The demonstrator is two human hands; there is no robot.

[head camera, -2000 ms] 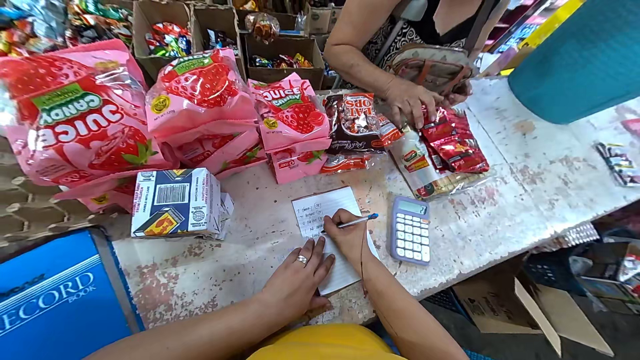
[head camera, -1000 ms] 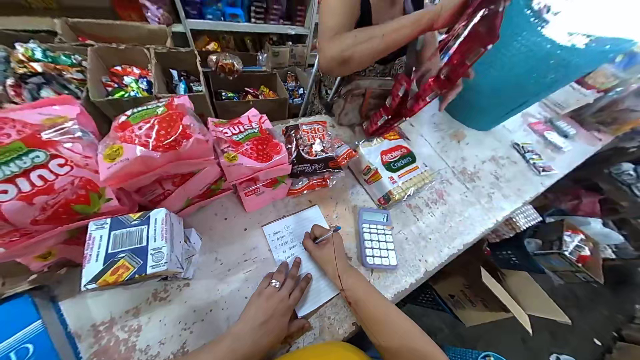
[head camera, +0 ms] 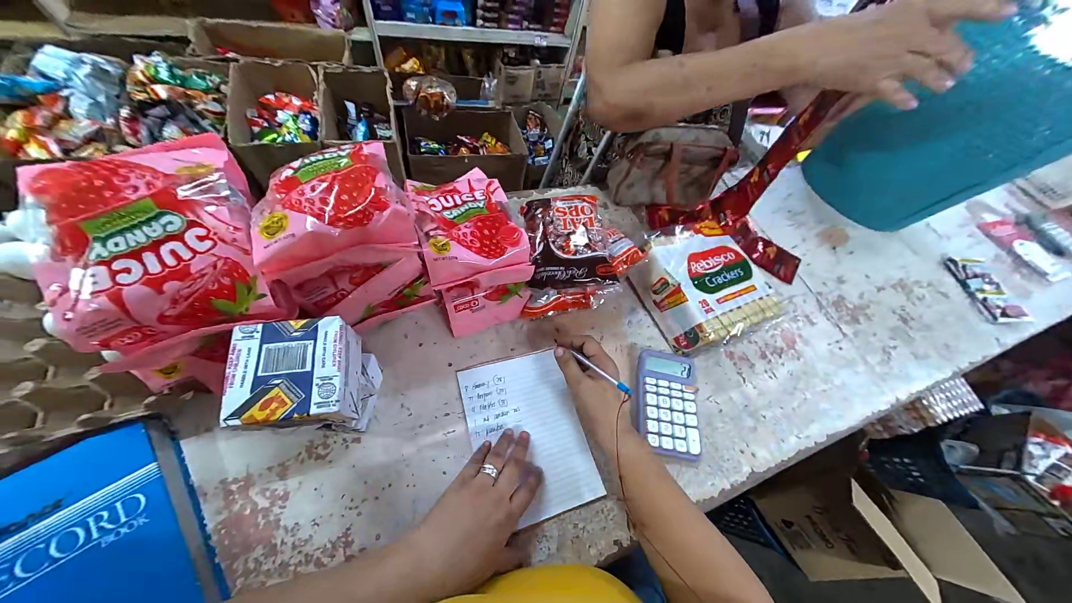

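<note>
A lined sheet of paper (head camera: 544, 444) with handwriting lies on the worn counter. My left hand (head camera: 494, 494), a ring on one finger, rests flat on its lower left part, fingers slightly spread. At the sheet's upper right corner my right hand (head camera: 593, 381) holds a pen (head camera: 605, 374) with a blue end. Just right of that hand lies a lilac calculator (head camera: 667, 405) with white keys. A pack of crackers (head camera: 708, 285) is above the calculator, and a brown snack bag (head camera: 571, 251) stands left of the crackers.
Pink candy bags (head camera: 151, 251) line the counter's back left, behind a wrapped box (head camera: 293, 373). A blue record book (head camera: 100, 519) is at lower left. Across the counter, a person's hand (head camera: 904, 50) is at a teal container (head camera: 938, 142), with red sachet strips (head camera: 770, 184) hanging beside it.
The other person's hands have lifted the red sachets from the counter toward the teal container. My right hand has moved to the sheet's upper right corner. The view has shifted right.
</note>
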